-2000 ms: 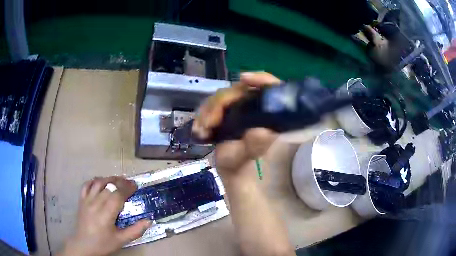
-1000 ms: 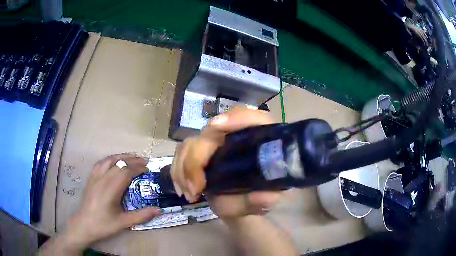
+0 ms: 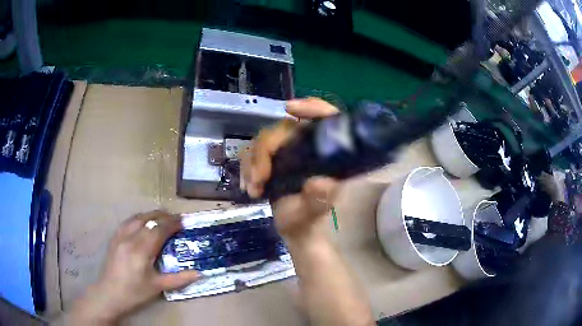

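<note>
A glossy black plastic housing (image 3: 220, 247) lies in a scuffed white fixture (image 3: 236, 280) on the tan bench. My left hand (image 3: 137, 264), with a ring, spans the housing's left end, thumb on the near side and fingers on the far side. My right hand (image 3: 293, 165) is wrapped around a thick black electric screwdriver (image 3: 319, 149), blurred and raised in front of the screw feeder. Its tip is hidden near the feeder's pick-up block (image 3: 231, 148). The silver screw feeder (image 3: 239, 108) stands behind the fixture.
White bowl-shaped containers (image 3: 392, 223) stand at the right, with black housings (image 3: 440, 233) lying across them. A black parts tray (image 3: 29, 121) and a light blue sheet (image 3: 16, 235) are at the left edge. A green surface (image 3: 127, 48) lies beyond the bench. Dark screws lie beside the pick-up block.
The screwdriver in my right hand has moved from over the housing up toward the feeder, uncovering more of the housing. My left hand stays at the housing's left end. The camera view has shifted.
</note>
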